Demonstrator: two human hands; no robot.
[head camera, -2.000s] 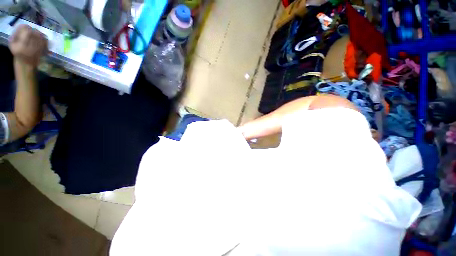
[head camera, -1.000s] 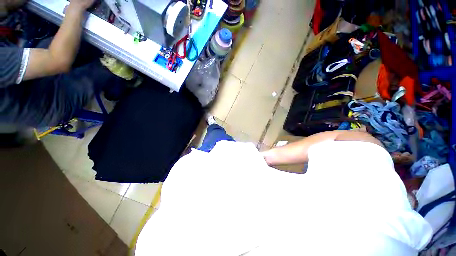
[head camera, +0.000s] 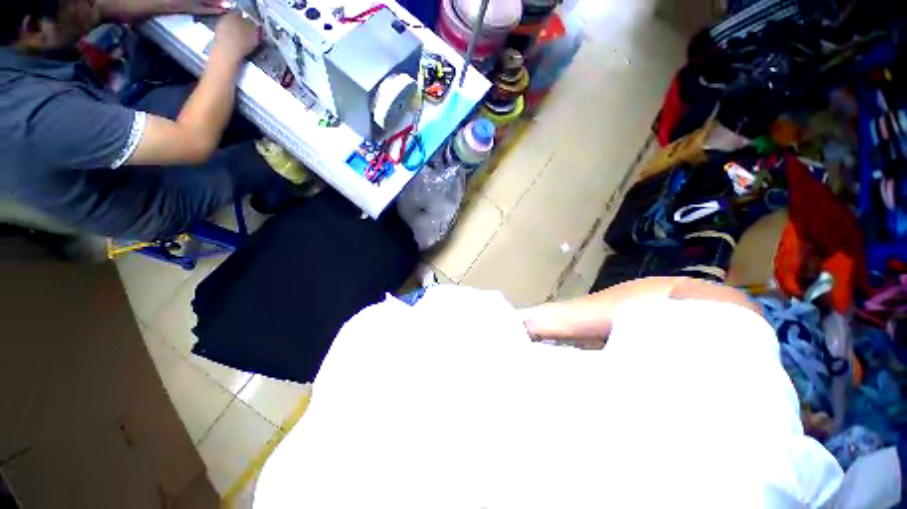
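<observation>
A large black fabric stack (head camera: 303, 283) with uneven edges lies low, left of my white shirt and below the table corner. A white-grey industrial sewing machine (head camera: 348, 70) stands on a white table (head camera: 298, 134). Red-handled scissors (head camera: 395, 149) and small tools on a blue tray (head camera: 370, 164) lie at the table corner. My bare right forearm shows at the right of my shirt, but its hand is hidden behind the shirt. My left hand is not in view.
A seated person (head camera: 90, 149) works at the machine. Thread cones (head camera: 475, 139) and a clear plastic bag (head camera: 433, 204) are at the table end. Brown cardboard (head camera: 90, 368) is lower left. Heaped fabric (head camera: 816, 229) and blue racks line the right side, across a tiled aisle (head camera: 527, 189).
The view has shifted, showing more of the seated person, the machine and the thread cones. The black stack now sits farther right in the picture. My right forearm stays bent beside my shirt.
</observation>
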